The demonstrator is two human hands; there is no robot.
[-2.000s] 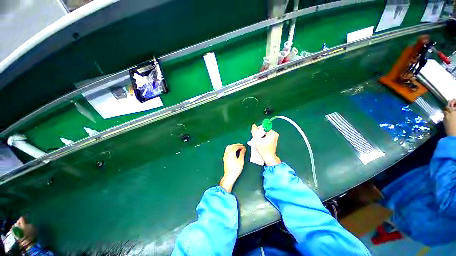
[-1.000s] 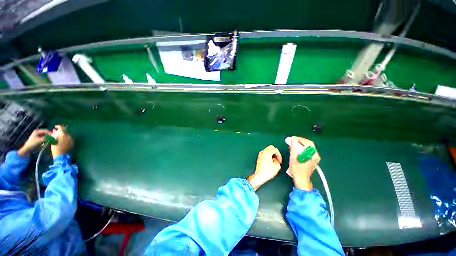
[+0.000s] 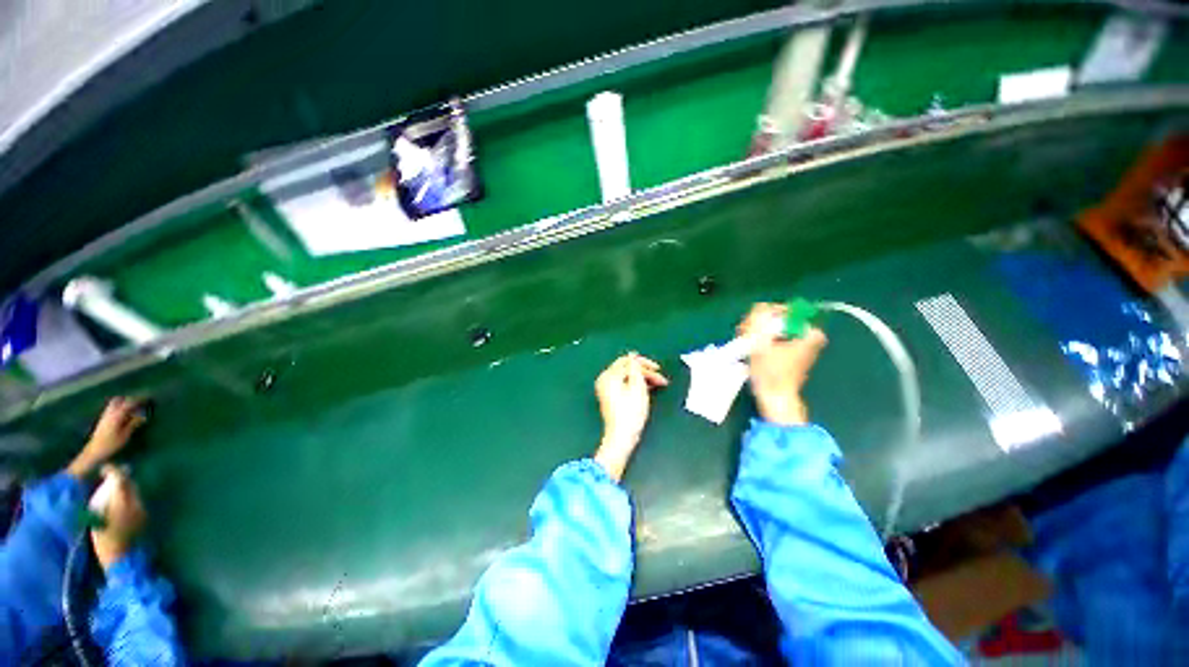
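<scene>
My right hand (image 3: 782, 362) holds a pale syringe with a green cap (image 3: 799, 317) at its rear end; a pale hose (image 3: 902, 378) curves from the cap down to the right. A white wiping paper (image 3: 716, 382) hangs beside my right hand, on its left, near the syringe's front. My left hand (image 3: 627, 399) is left of the paper, fingers bent, thumb and fingertips near each other; whether it holds a part cannot be told. Small black round parts sit spaced along the dark green belt, one (image 3: 707, 284) above my hands, one (image 3: 480, 336) further left.
A striped strip (image 3: 975, 358) lies at right, with a blue sheet (image 3: 1095, 326) and an orange fixture (image 3: 1147, 215) beyond it. Another person's hands (image 3: 115, 511) are at the left edge. A metal rail (image 3: 522, 240) and green shelf with papers run behind the belt.
The view has swung left and back right. My hands have moved apart compared with one second ago. The white paper now shows spread between them, and the syringe points left.
</scene>
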